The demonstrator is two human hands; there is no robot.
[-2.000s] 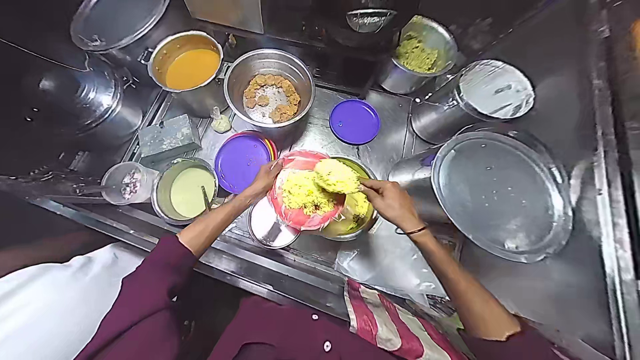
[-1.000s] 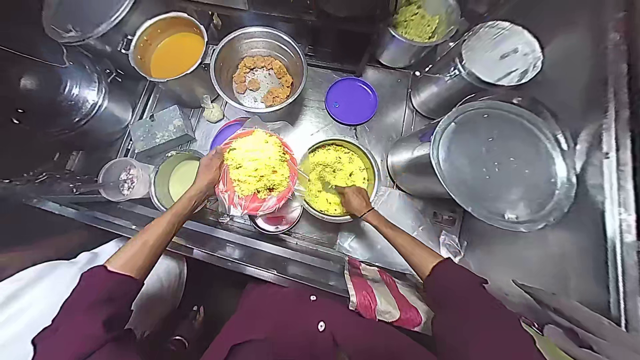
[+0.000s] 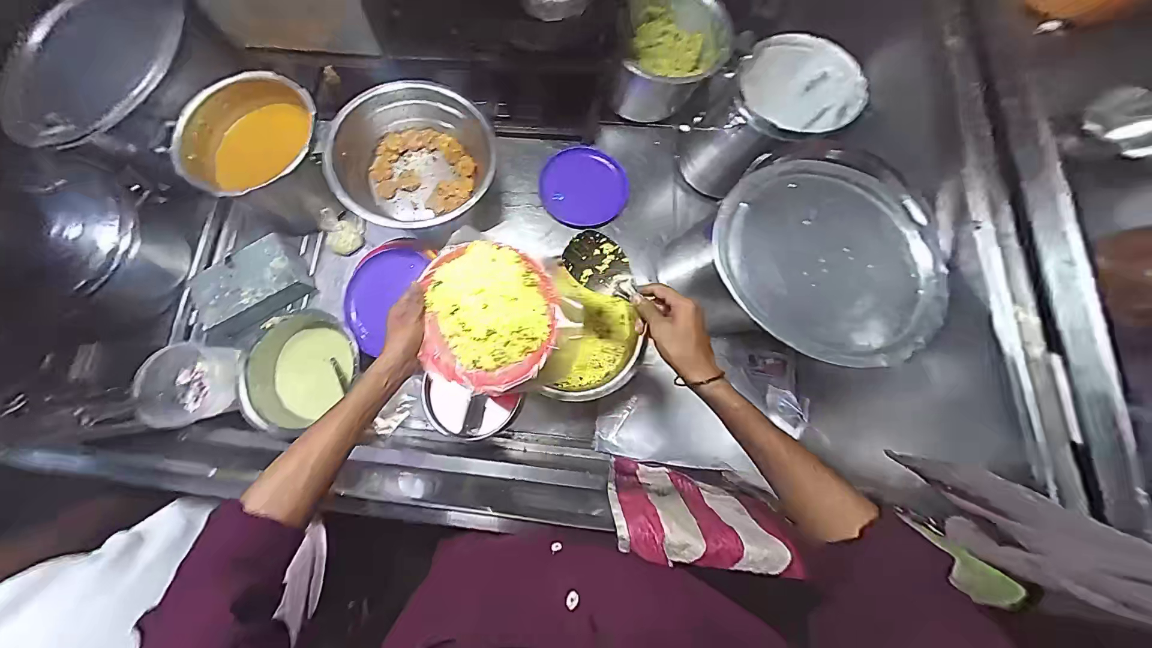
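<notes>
My left hand [image 3: 407, 326] grips the left rim of a red plate [image 3: 439, 353] covered in clear plastic film and heaped with yellow rice [image 3: 490, 306]. In my right hand [image 3: 675, 328] is the handle of a dark serving spoon [image 3: 596, 261], its bowl flecked with yellow grains. The spoon is over the far side of a steel pot [image 3: 598, 389] that holds more of the yellow food. The plate overlaps the pot's left side. Below the plate stands a small steel container [image 3: 472, 409] with pale contents. A purple plate [image 3: 382, 292] lies partly behind my left hand.
Farther back are a pot of orange liquid [image 3: 261, 144], a steel bowl with orange-brown pieces [image 3: 409, 153] and a purple lid [image 3: 583, 186]. A pot of pale green liquid [image 3: 310, 369] stands left. To the right is a large steel tray [image 3: 832, 261]; a striped cloth [image 3: 697, 517] hangs at the counter's front edge.
My right hand has lifted the spoon up from the yellow food in the pot to the pot's far side. My left hand still holds the heaped red plate.
</notes>
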